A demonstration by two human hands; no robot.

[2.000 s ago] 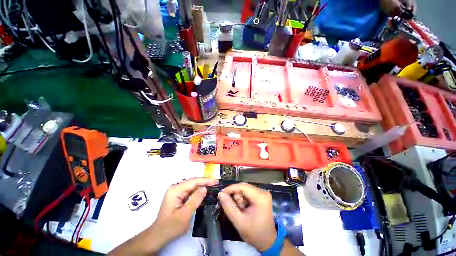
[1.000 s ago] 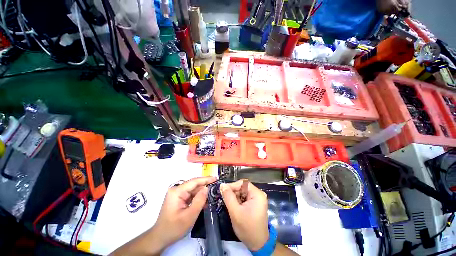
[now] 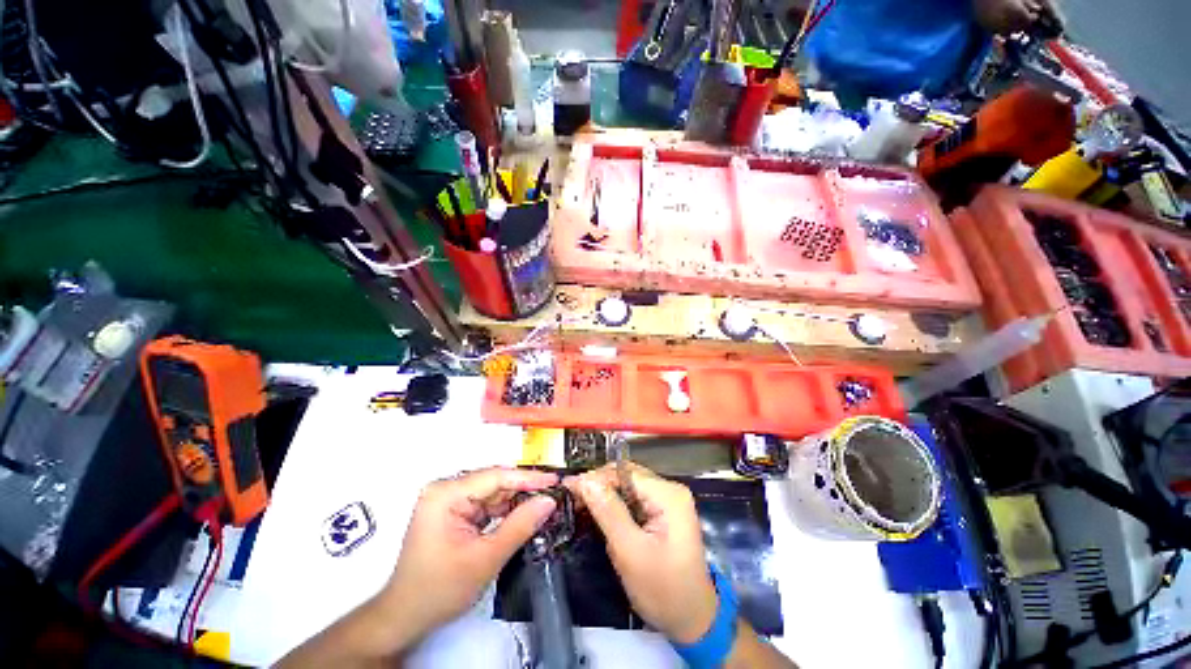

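Observation:
A small dark watch case or module (image 3: 554, 515) is held at the fingertips over the black work mat (image 3: 731, 549). My left hand (image 3: 457, 536) pinches it from the left. My right hand (image 3: 647, 542), with a blue wristband, is at its right side and also holds a slim tool, maybe tweezers (image 3: 623, 468), whose upper end points up and away. The working tip is hidden by the fingers. A thick grey handle (image 3: 553, 614) stands or lies just below the case, between my wrists.
A white sheet (image 3: 294, 562) carries a small cover (image 3: 348, 528) and dark keys (image 3: 425, 393). The narrow red tray (image 3: 721, 399) lies beyond the mat. A round tin (image 3: 816, 486) is right, an orange multimeter (image 3: 203, 431) left. A person in blue (image 3: 901, 46) is behind.
The slim tool in my right hand now stands more upright, with its end showing past the fingers. My hands stay together around the dark case. The whole view has shifted slightly.

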